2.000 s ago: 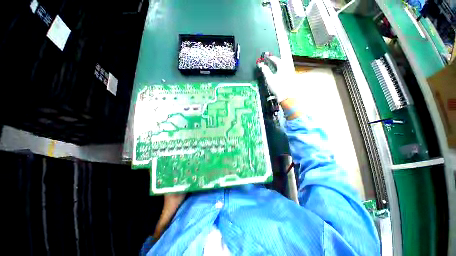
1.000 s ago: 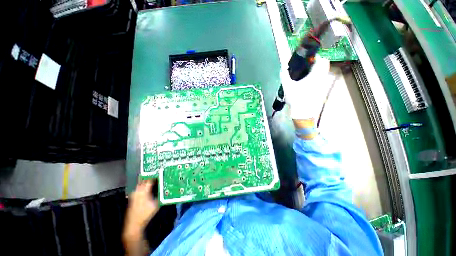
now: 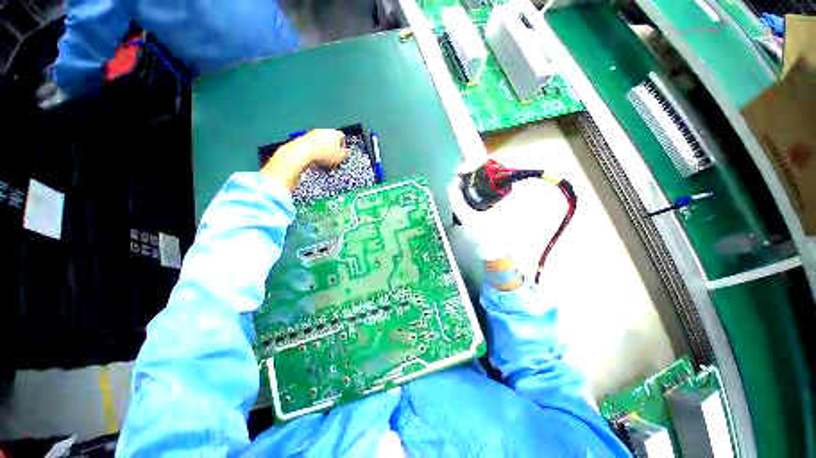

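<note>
A green circuit board [image 3: 376, 295] lies solder side up on the green mat [image 3: 358, 80] in front of me. A black screw tray [image 3: 338, 182] full of silvery screws stands just beyond its far edge. My left hand [image 3: 309, 156], bare, is over the tray with fingers bent down; whether it holds screws cannot be seen. My right hand [image 3: 477, 215], in a white glove, is closed round the electric screwdriver [image 3: 490, 182] beside the board's right edge. The tool's rear faces up with red and black wires; its tip is mostly hidden.
At right, boards with heatsinks [image 3: 519, 54] stand on the pale line [image 3: 573, 188]. A finned heatsink [image 3: 671, 123] and a pen [image 3: 682, 204] lie on the green shelf. Black bins [image 3: 80, 259] are at left. Another person's blue sleeves [image 3: 215, 31] show at far left.
My left hand has moved from the board's near left corner to the screw tray. My right hand has lifted the screwdriver from beside the board. The view has turned, and another person has appeared.
</note>
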